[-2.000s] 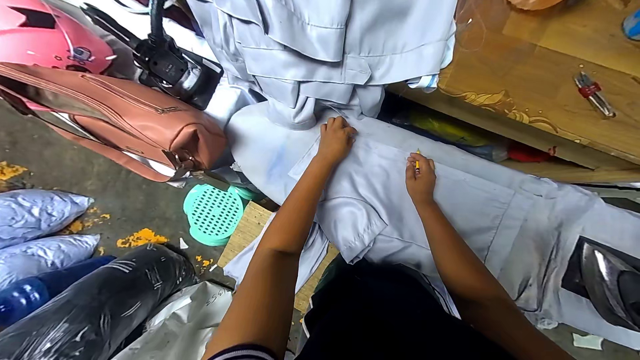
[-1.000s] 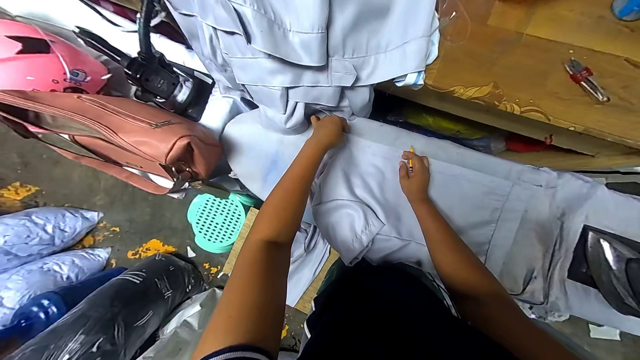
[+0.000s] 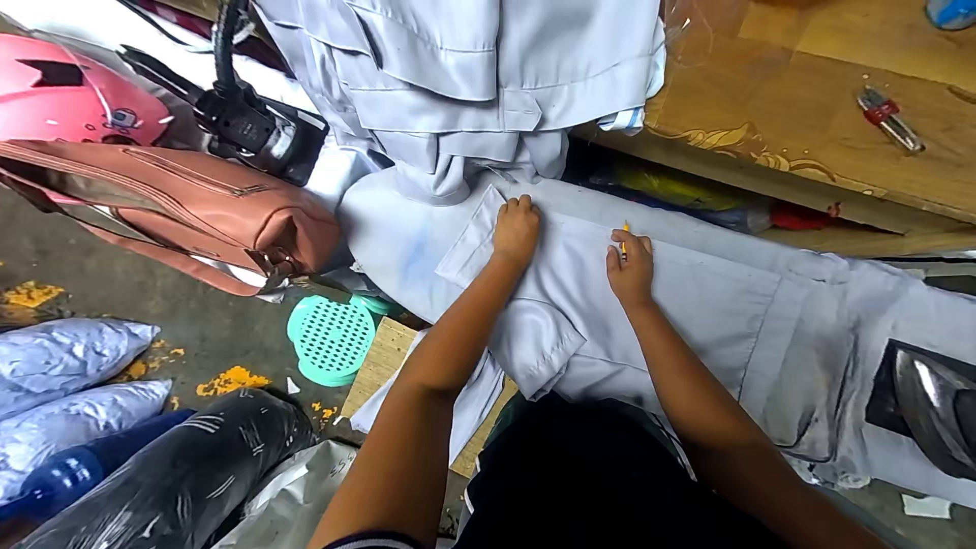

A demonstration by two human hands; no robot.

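Note:
A light grey garment [image 3: 686, 305] lies spread along a padded ironing board [image 3: 396, 236]. My left hand [image 3: 517, 229] rests on the garment near its folded edge, fingers bent down onto the cloth; whether it pinches the cloth cannot be told. To its right, my right hand [image 3: 631, 267] holds a short yellow pencil-like stick [image 3: 625, 238] between thumb and fingers, just over the garment. A pile of similar grey garments [image 3: 457, 69] hangs over the board's far side. At the far right, a metal iron [image 3: 934, 404] sits on a dark pad on the board.
Beyond the board stands a wooden table [image 3: 778, 84] with a red-handled tool [image 3: 890, 118]. To the left are a pink helmet [image 3: 76, 91], a salmon-coloured bag [image 3: 191, 206] and a black clamp-like device [image 3: 244, 126]. A green perforated stool [image 3: 333, 339] and filled plastic bags [image 3: 69, 358] are on the floor.
My left hand has moved a little back toward me from the base of the garment pile, and a folded flap of cloth now shows beside it. My right hand keeps the yellow stick.

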